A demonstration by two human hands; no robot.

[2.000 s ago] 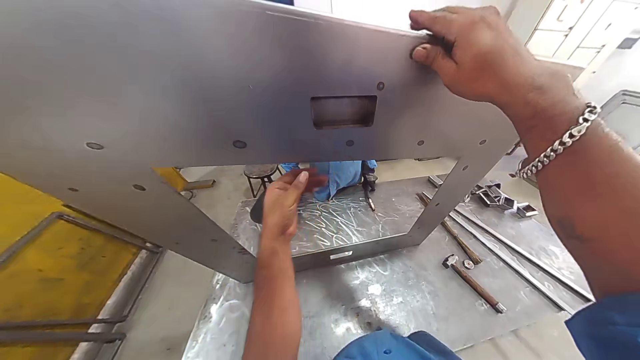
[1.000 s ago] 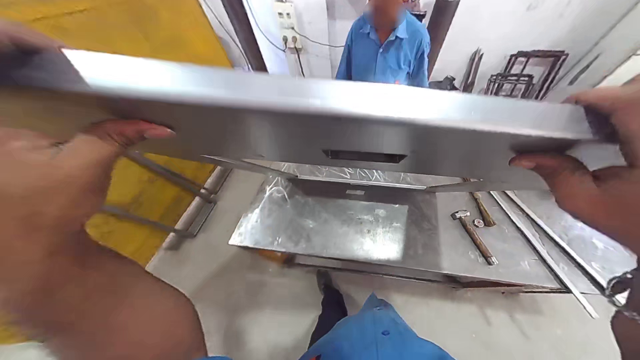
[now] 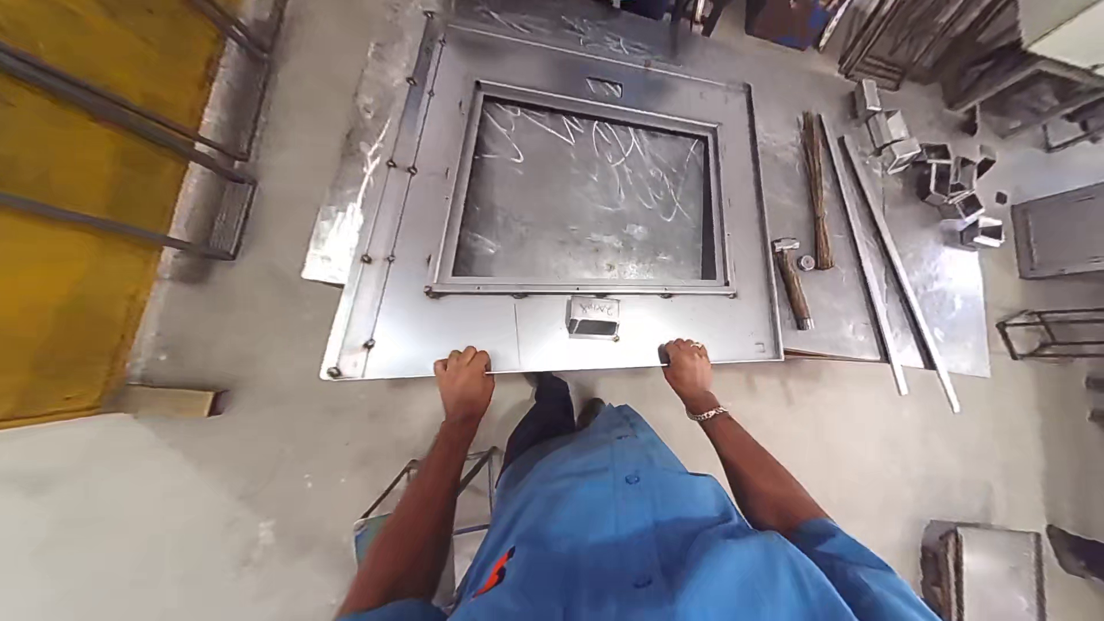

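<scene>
A large sheet metal panel (image 3: 552,345) with a rectangular opening lies flat on the metal-topped table. My left hand (image 3: 464,379) grips its near edge left of the middle, and my right hand (image 3: 687,366), with a chain bracelet at the wrist, holds the same edge further right. Between them a small metal box (image 3: 593,317) bearing writing sits on the panel below the opening. A raised frame (image 3: 578,285) borders the opening, through which a scribbled metal surface (image 3: 586,203) shows. Both thumbs are partly hidden.
Right of the panel lie a hammer (image 3: 793,289), a bundle of thin rods (image 3: 816,190), a small round piece (image 3: 806,262) and two long metal bars (image 3: 865,259). Several short square tube pieces (image 3: 938,181) are scattered beyond. A metal-framed stool (image 3: 457,517) stands at my left.
The panel was held raised before me; now it lies flat with its inner side up. Both hands have gone down with it to its near edge. The view has tilted down.
</scene>
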